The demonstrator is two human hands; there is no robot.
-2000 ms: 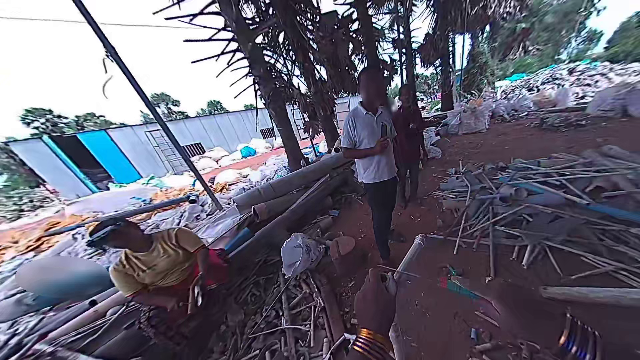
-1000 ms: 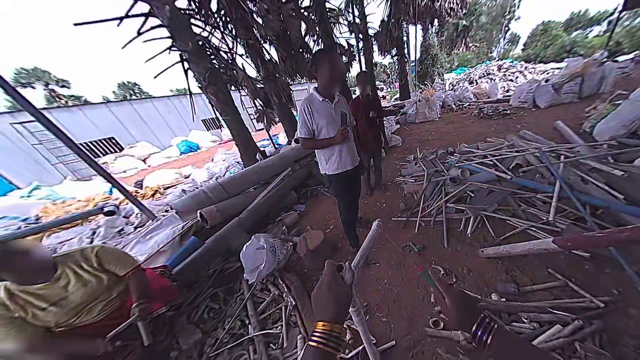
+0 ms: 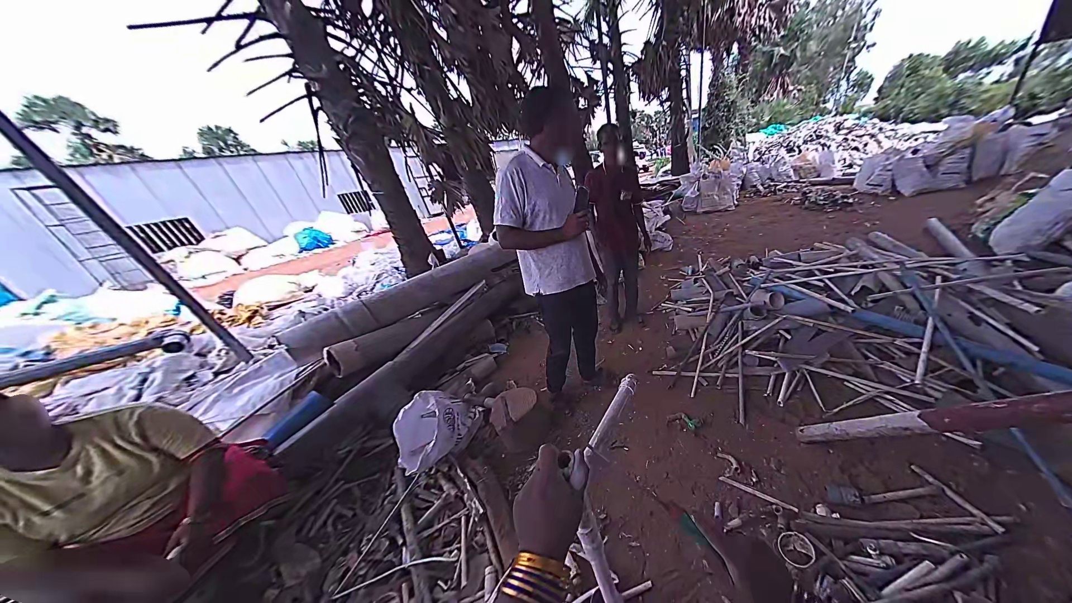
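Note:
My left hand (image 3: 548, 502), with bangles at the wrist, is closed around a side branch of a long whitish plastic pipe (image 3: 610, 414), which slants up and away past the hand. Lower and to the right, my right hand (image 3: 749, 561) is dark and blurred, apart from the pipe. A thin tool with a green part (image 3: 693, 532) sticks out from its fingers; its exact kind is unclear. Left of my left hand, a heap of pipe scraps (image 3: 435, 519) lies on the ground, and a white sack (image 3: 431, 431) rests above it.
A seated person (image 3: 109, 477) in a yellowish top is at the left. Two people stand ahead, one in a light shirt (image 3: 544, 218). Large pipes (image 3: 402, 310) lie behind the white sack. A pile of thin pipes (image 3: 804, 335) and a red-and-white pole (image 3: 921, 423) lie right.
The view has swung right. My left hand still grips the pipe, which stands out more plainly than two seconds ago. The green-marked tool stays by my right hand.

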